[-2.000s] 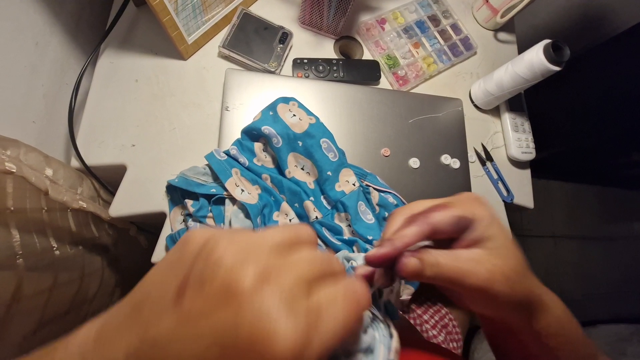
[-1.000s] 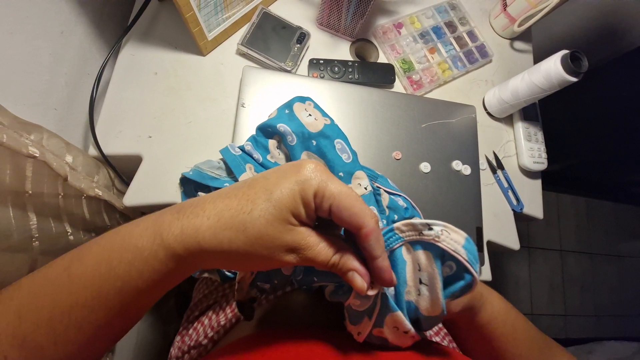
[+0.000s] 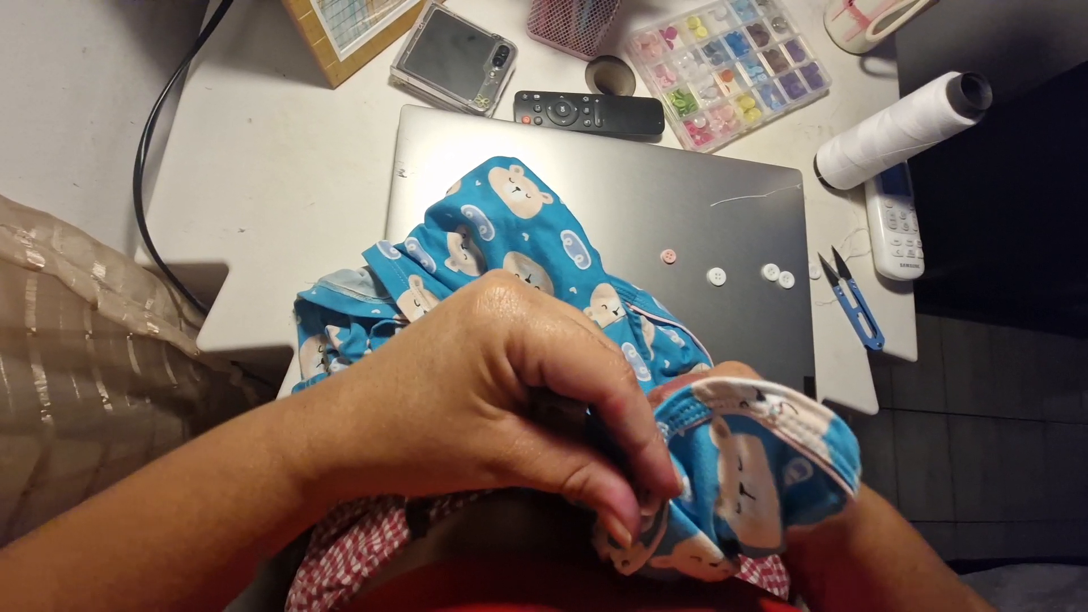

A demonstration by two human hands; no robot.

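A blue fabric garment with a bear print lies bunched over a closed silver laptop. My left hand reaches across it, thumb and forefinger pinching the garment beside its piped edge; whether a needle or button is between the fingertips cannot be told. Behind the raised, curved edge of the cloth is my right hand, mostly hidden and holding that part up. On the laptop lie a pink button, several white buttons and a loose white thread.
Blue thread snips lie right of the laptop, near a white remote and a large white thread cone. Behind are a black remote, a tape roll, a compartment box of buttons and a flip phone.
From two seconds ago, my hands have gone from working close together to my left hand pinching at the cloth while the right is behind it. The piped edge now stands raised. Little differs from one second ago.
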